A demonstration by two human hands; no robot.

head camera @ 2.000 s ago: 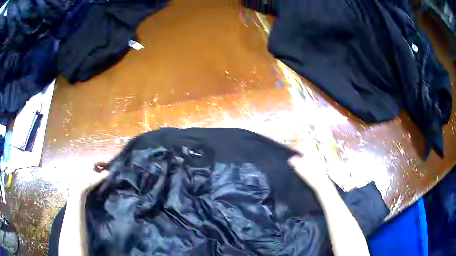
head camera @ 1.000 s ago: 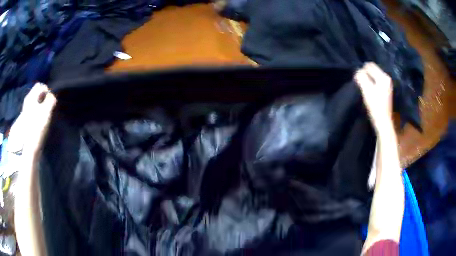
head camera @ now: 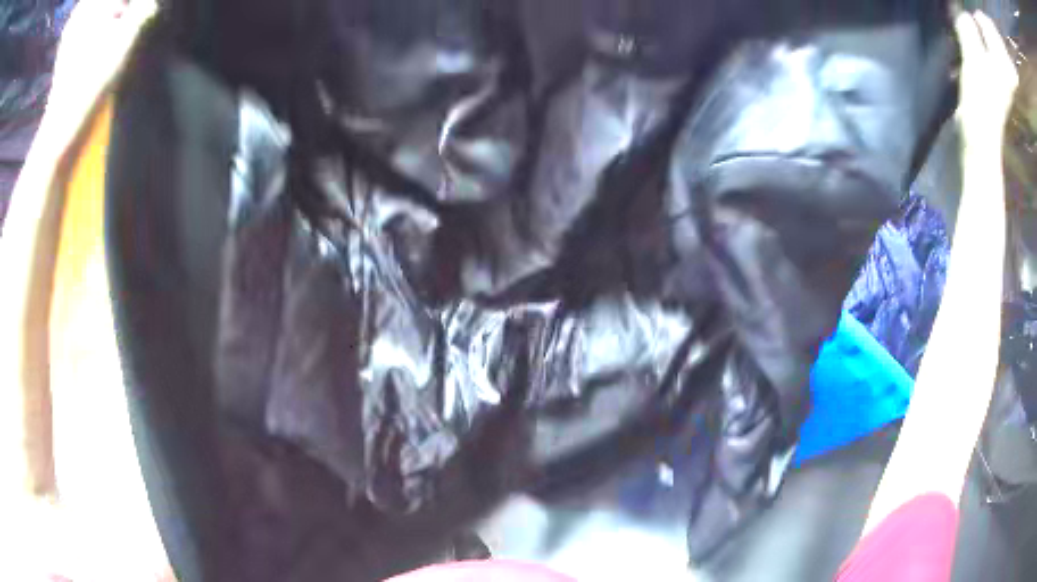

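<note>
A black coat [head camera: 455, 262] hangs spread between my two hands, its shiny crinkled lining facing me and filling most of the view. My left hand [head camera: 108, 28] grips its edge at the top left corner. My right hand [head camera: 985, 57] grips the edge at the top right corner. A smooth matt facing [head camera: 154, 330] runs down the left side. The coat's top edge is cut off by the frame, and the picture is overexposed and blurred.
A bright blue bin [head camera: 853, 398] shows below right, between the coat and my right forearm. Dark navy garments [head camera: 904, 267] lie beside it. A strip of orange-brown table [head camera: 85, 227] shows behind my left forearm. Grey floor [head camera: 836, 500] shows at lower right.
Both hands have gone up to the top corners of the view, lifting the coat. It now hangs open and hides most of the table, and its lower part shows.
</note>
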